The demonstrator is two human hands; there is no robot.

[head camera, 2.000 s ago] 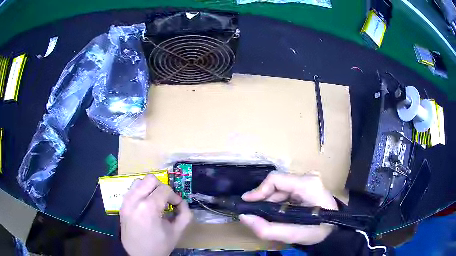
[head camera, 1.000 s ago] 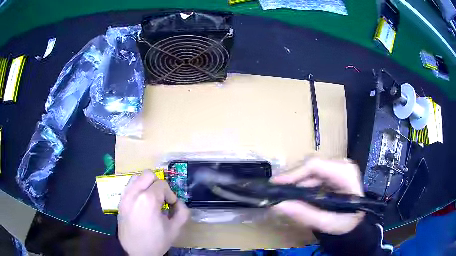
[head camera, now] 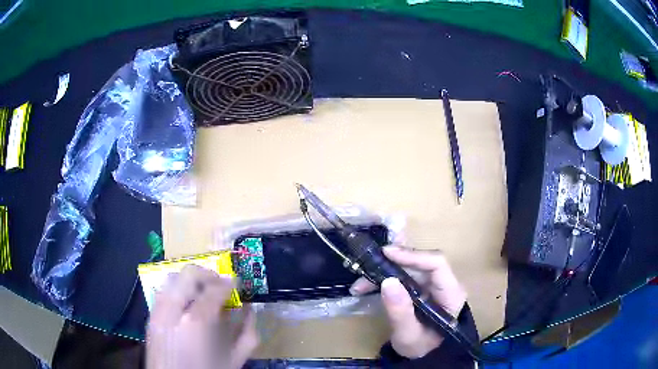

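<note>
A black housing (head camera: 306,267) lies on clear bubble wrap, with a green circuit board (head camera: 252,265) at its left end. Thin red wires run at the board's left edge towards a silver-white battery pack (head camera: 160,277) with yellow edges, left of the housing. My left hand (head camera: 198,317) is over the battery and blurred; its fingers hide part of it, and I cannot tell whether they grip it. My right hand (head camera: 415,295) holds the soldering iron (head camera: 368,252), tip pointing up and left above the housing's top edge, clear of the board.
A cardboard sheet (head camera: 325,151) lies under the work. A slim dark stick (head camera: 452,148) lies on it. A fan (head camera: 245,83) stands behind. Bagged housings (head camera: 155,137) lie at left. The solder feeder (head camera: 559,209) with a white spool (head camera: 591,122) stands at right. A green belt (head camera: 346,11) runs behind.
The iron has come away from the board and now points up and left. My left hand has moved slightly left and down over the battery. The whole view has shifted a little.
</note>
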